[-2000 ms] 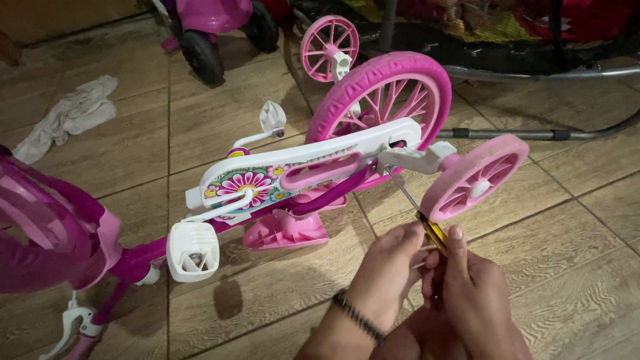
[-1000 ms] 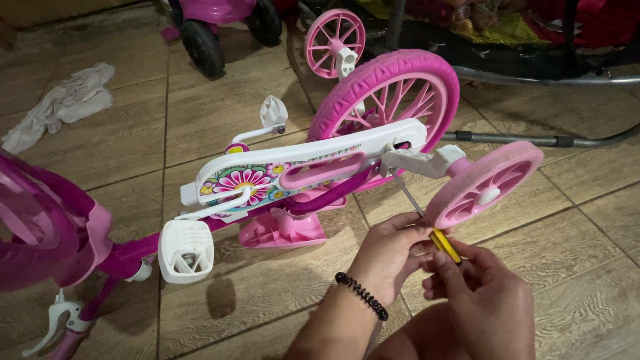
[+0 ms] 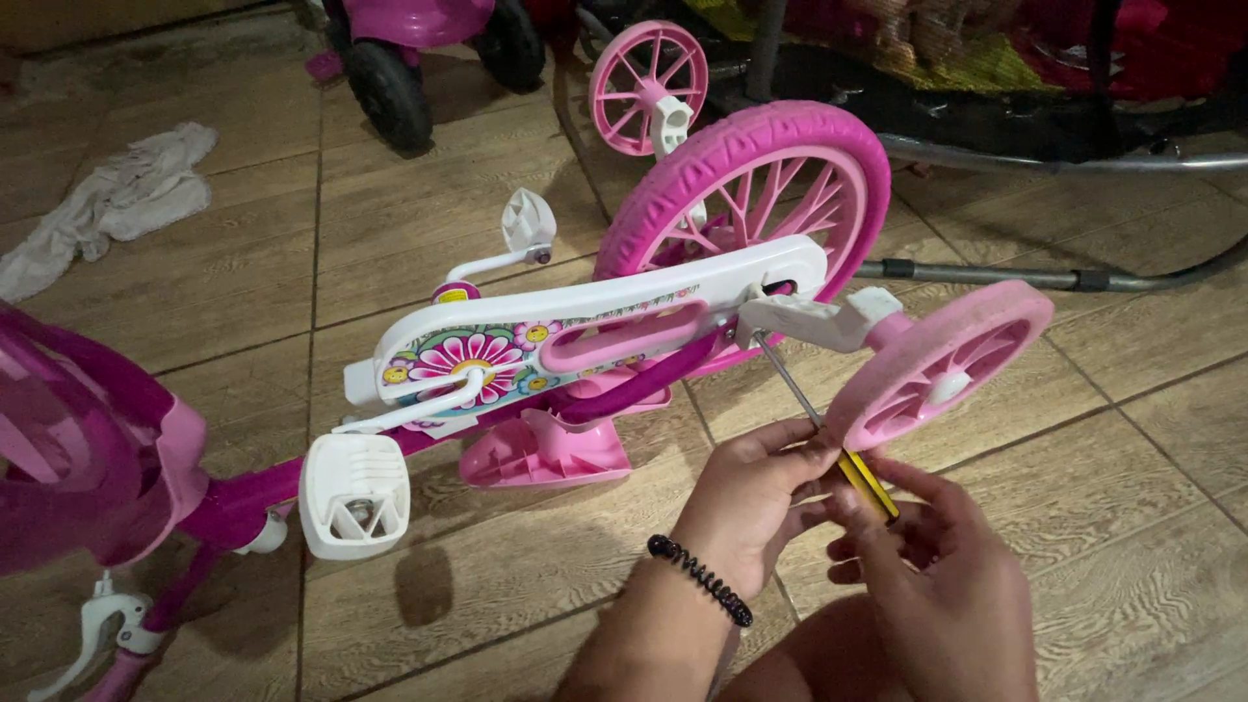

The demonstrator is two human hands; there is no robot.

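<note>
A pink child's bicycle lies upside down, its rear wheel (image 3: pixel 746 195) raised beside the white chain guard (image 3: pixel 604 302). My left hand (image 3: pixel 756 502), with a black coiled band at the wrist, pinches the shaft of a screwdriver (image 3: pixel 868 486) near its yellow and black handle. My right hand (image 3: pixel 926 546) has its fingers around that handle. The shaft runs up to the white bracket (image 3: pixel 799 322) of the near pink training wheel (image 3: pixel 941 366); the tip's exact seat is hard to see. Beyond the rear wheel stands the other training wheel (image 3: pixel 648 88).
White pedals (image 3: pixel 356 497) stick out on both sides of the frame. A white cloth (image 3: pixel 127 200) lies on the tiled floor at the left. Behind are a pink ride-on toy with black wheels (image 3: pixel 390 93) and a trampoline's metal frame (image 3: pixel 1033 161).
My right hand has shifted around the screwdriver's handle, and its fingers are more spread now. My left hand stays at the shaft, and the tool still reaches the bracket.
</note>
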